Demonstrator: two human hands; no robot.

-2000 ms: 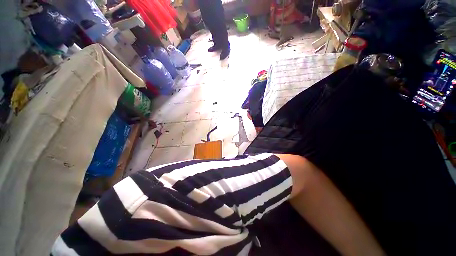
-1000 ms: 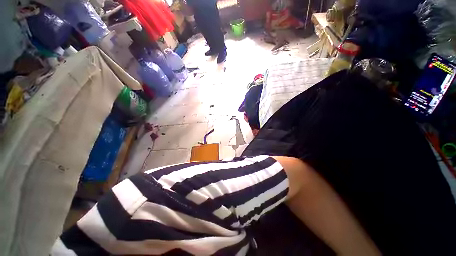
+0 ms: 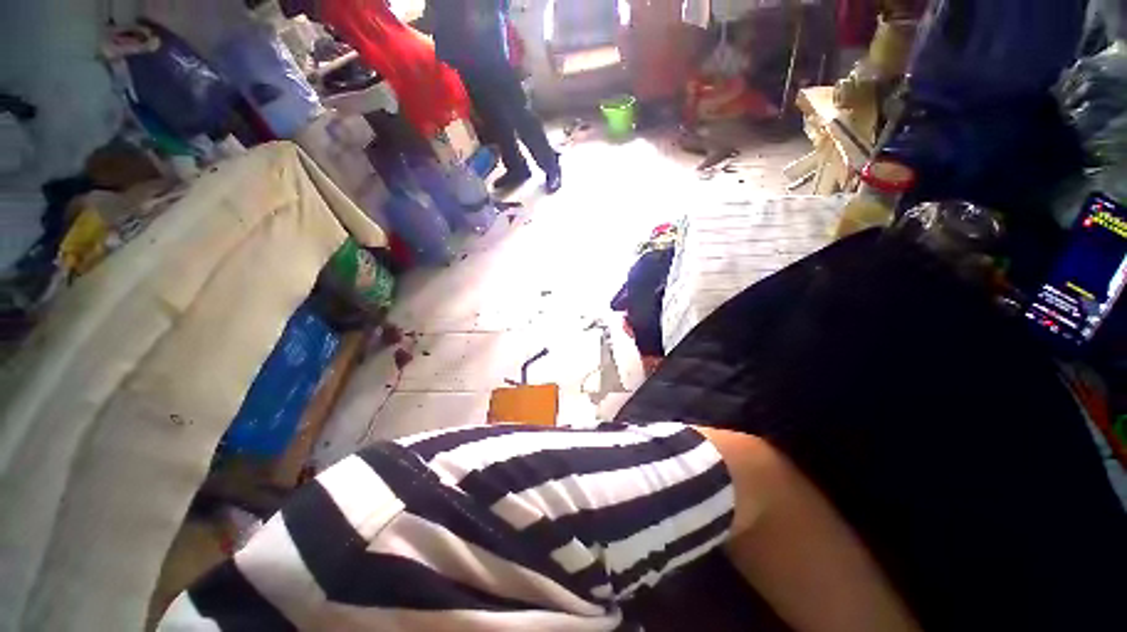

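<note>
The black quilted garment [image 3: 865,358] is a large dark mass on the right, with diamond stitching showing at its left edge. My left arm, in a black-and-white striped sleeve, reaches down and right over it. The forearm runs out at the bottom edge, so my left hand is out of the picture. My right hand is not in view either. A smartphone [image 3: 1078,274] with a lit screen stands to the right of the black garment.
A cream cloth-covered table [image 3: 136,370] is at left, a green bottle [image 3: 358,277] by its edge. An orange-brown wooden top [image 3: 524,404] is on the tiled floor. A lidded jar [image 3: 879,198] is behind the garment. A person in dark trousers [image 3: 501,105] stands at the back beside red cloth [image 3: 402,62].
The view has tilted up slightly, so more of the back of the room shows. The standing person's legs are now wider apart. My left arm keeps about the same pose over the garment.
</note>
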